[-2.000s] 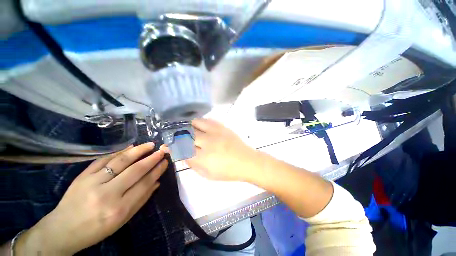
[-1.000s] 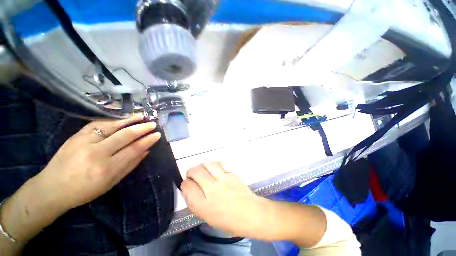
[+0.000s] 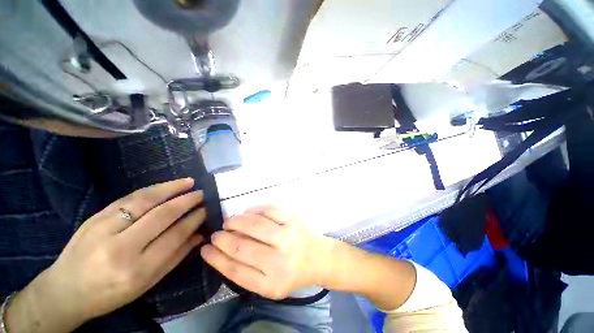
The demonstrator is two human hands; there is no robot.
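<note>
A dark garment piece with faint check lines (image 3: pixel 156 153) lies at the left and under the presser foot (image 3: pixel 179 123). A narrow black binding tape (image 3: pixel 210 201) runs along its right edge from the foot towards the table's front edge. A grey-blue guide block (image 3: pixel 220 148) sits right of the foot. My left hand (image 3: pixel 120 250) lies flat on the cloth with fingertips beside the tape, nearer me than the foot. My right hand (image 3: pixel 273 250) has its fingers curled at the tape's edge near the table front; its fingertips partly hide the tape, and its grip is unclear.
The machine head (image 3: pixel 260 39) hangs above. A dark brown block (image 3: pixel 363 107) and small snips (image 3: pixel 417 138) lie right of the foot. Spare black strips (image 3: pixel 521 140) hang over the right end. A blue crate (image 3: pixel 433 250) with dark cloth stands below the table.
My left hand has moved back from the foot towards the front edge, uncovering cloth. My right hand went from the guide block to the tape near the table front, then slightly left.
</note>
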